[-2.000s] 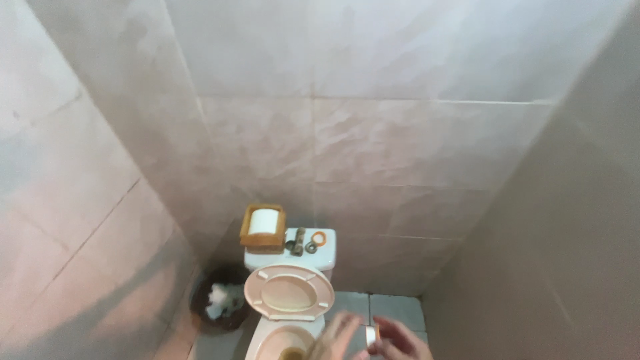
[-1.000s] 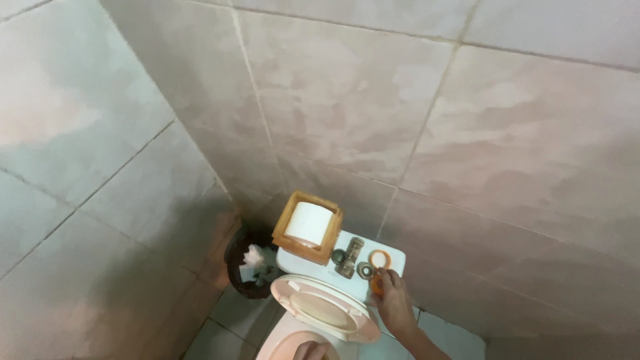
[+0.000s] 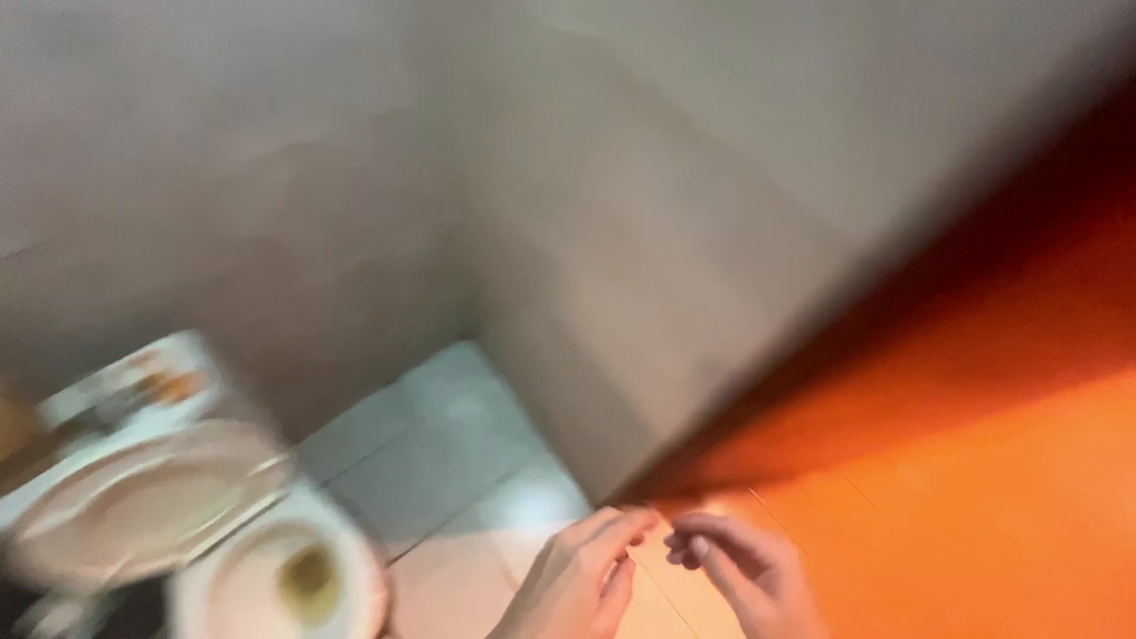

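Both my hands are at the bottom of the head view, right of the toilet and above the tiled floor. My left hand [image 3: 586, 568] has its fingers bent, with the fingertips toward the other hand; no object shows in it, though blur may hide a small one. My right hand [image 3: 741, 568] is close beside it, thumb and fingers curled near each other, and whether it holds something small cannot be told. The toilet bowl [image 3: 355, 568] stands at lower left with its lid [image 3: 151, 506] raised. Blurred orange and dark items [image 3: 169, 386] lie on the cistern [image 3: 191, 351].
A brown tissue box [image 3: 18, 435] shows in part at the left edge. Tiled walls [image 3: 621, 266] meet behind the floor tiles [image 3: 417, 453]. A bright orange surface [image 3: 976, 479] fills the lower right. A dark bin area [image 3: 133, 612] lies at lower left.
The view has swung right. My right hand, which was at the orange item on the cistern one second ago, is now away from it, beside my left hand.
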